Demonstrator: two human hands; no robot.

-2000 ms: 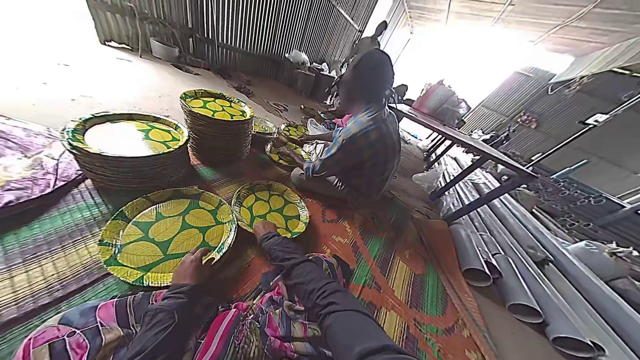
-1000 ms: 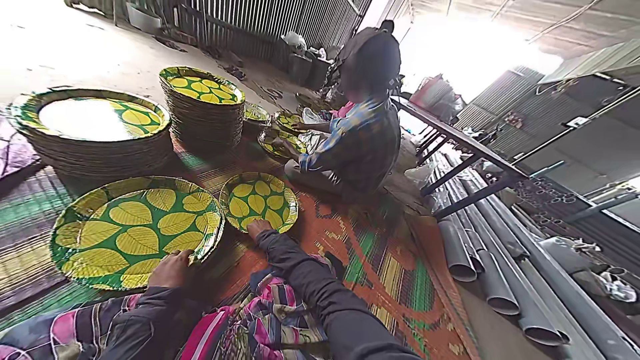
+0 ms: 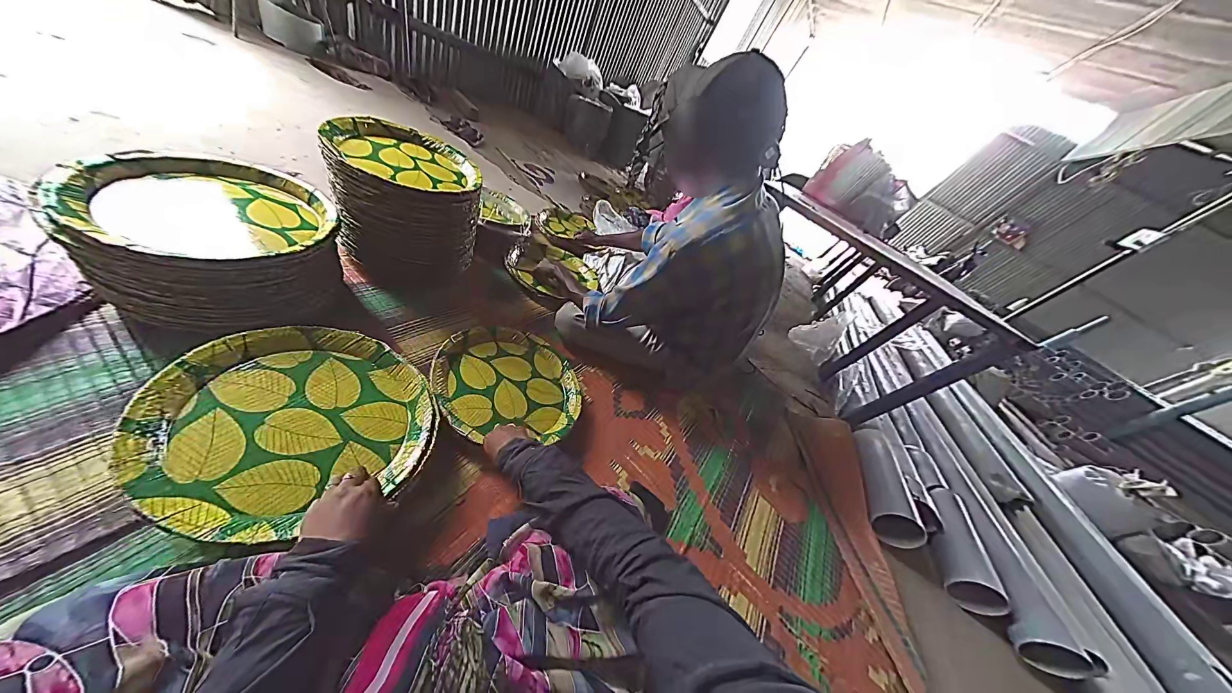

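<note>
My left hand (image 3: 345, 505) rests at the lower right rim of a large round plate (image 3: 279, 433) with a yellow leaf pattern on green; its fingertips lie on the rim, and the thumb is hidden. At the near rim of a smaller plate (image 3: 507, 385) of the same pattern is my right hand (image 3: 505, 440), its fingers bent over the edge and partly hidden. The two plates lie side by side on a patterned woven mat (image 3: 707, 500). Behind them stand a wide stack of large plates (image 3: 212, 279) and a taller stack of smaller plates (image 3: 409, 217).
A person (image 3: 703, 260) in a checked shirt sits beyond the smaller plate, hands at another leaf-patterned plate (image 3: 539, 269). To the right, large grey pipes (image 3: 972, 553) lie beside and under a long metal-legged table (image 3: 905, 279). A corrugated metal wall (image 3: 539, 38) stands behind.
The view has shifted somewhat. Both hands stay at the rims of the same two plates. Nothing else has plainly changed.
</note>
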